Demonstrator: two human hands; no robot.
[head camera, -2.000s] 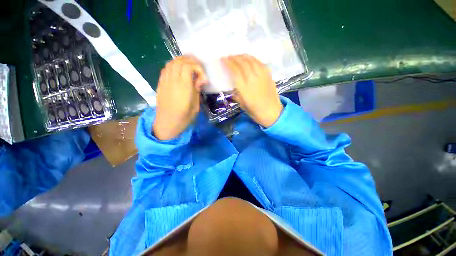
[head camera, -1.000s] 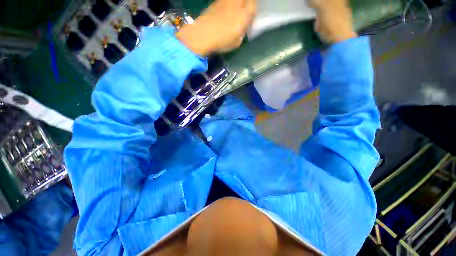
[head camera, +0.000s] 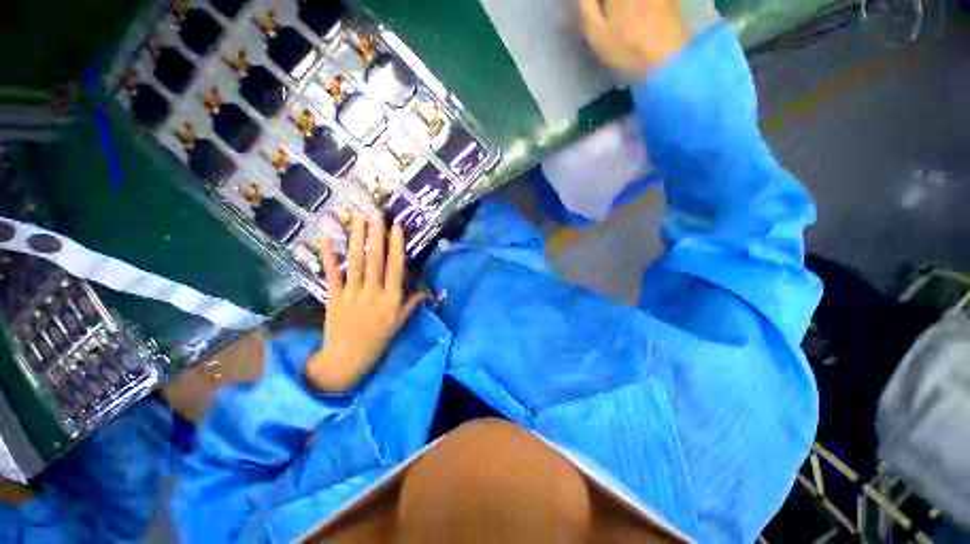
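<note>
A clear blister tray with rows of black modules and gold-orange tabs lies in front of me. No pale circles show on these modules. My left hand lies with its fingers spread on the tray's near edge, holding nothing. A white sheet lies on the mat to the right of the tray. My right hand is on this sheet near the top edge of the picture; its fingertips are partly cut off or blurred, so I cannot tell whether they grip it.
A white liner strip with dark discs crosses the green mat at left. A second filled tray lies at far left. A blue strip lies between the trays. Another person's blue sleeve is at lower left. Pipe frames stand at lower right.
The white sheet has gone from over the tray to the mat at right, uncovering the modules. My left hand has let go of it and moved down to the tray's near edge. The view has turned.
</note>
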